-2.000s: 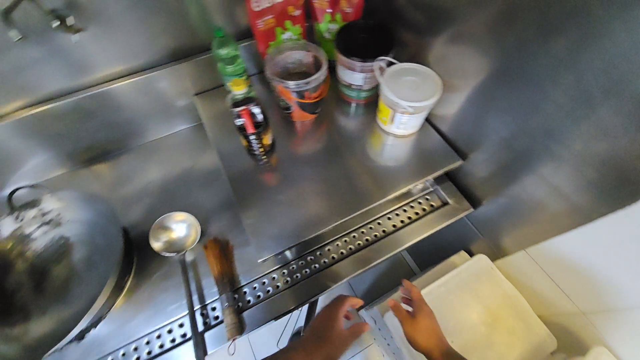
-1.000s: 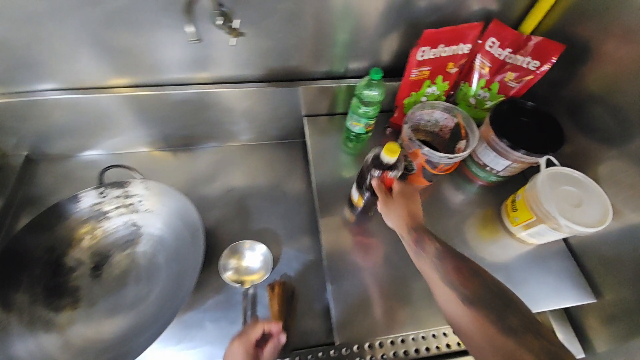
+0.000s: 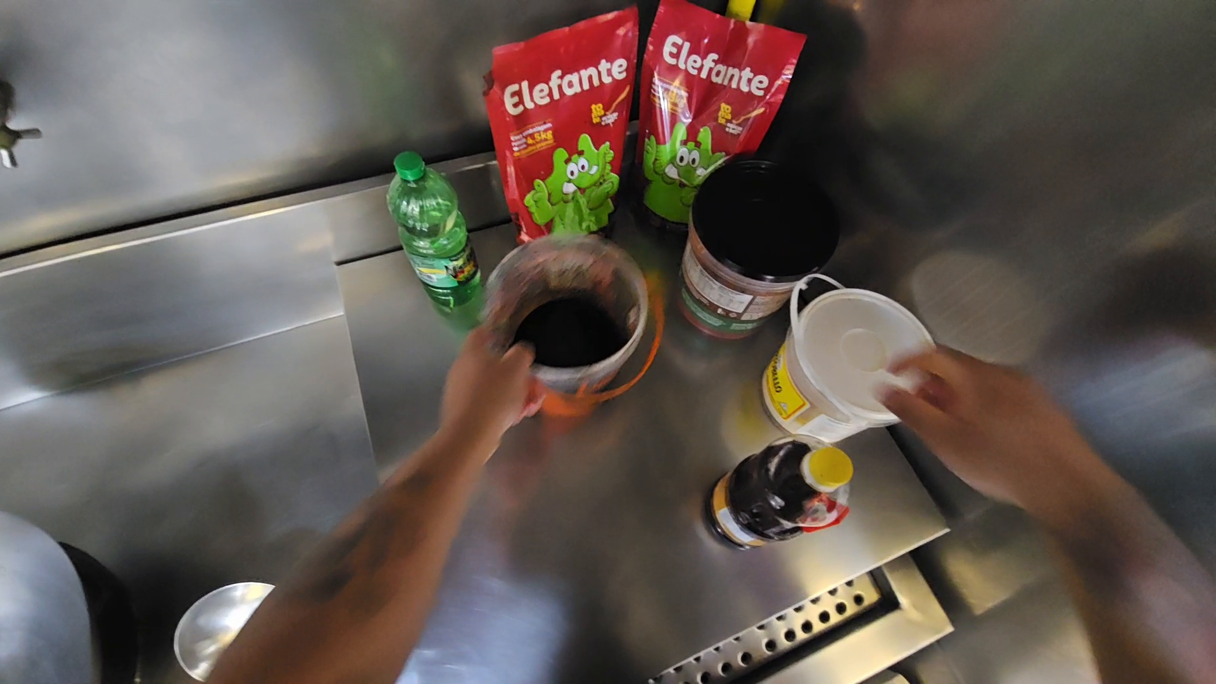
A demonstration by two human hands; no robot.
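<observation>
My left hand (image 3: pixel 489 385) grips the near left rim of an open clear plastic bucket (image 3: pixel 617 361) with dark contents and an orange handle. At the right, my right hand (image 3: pixel 955 408) is at the edge of a white lidded tub (image 3: pixel 860 351); its fingers are bent, and blur hides whether they touch the lid. Below the tub stands a dark sauce bottle (image 3: pixel 769 494) with a yellow cap. A black-lidded bucket (image 3: pixel 736 285) stands behind the white tub. To the left of the open bucket is a green plastic bottle (image 3: pixel 437 233).
Two red Elefante pouches (image 3: pixel 565 123) lean at the back wall. A perforated steel drain strip (image 3: pixel 779 632) runs along the counter's front. At lower left are a ladle bowl (image 3: pixel 218 622) and the edge of a wok (image 3: pixel 43 608).
My right hand has let go of the dark bottle, which now stands nearer the counter's front. My left hand has moved from the ladle to the open bucket. The view has shifted right.
</observation>
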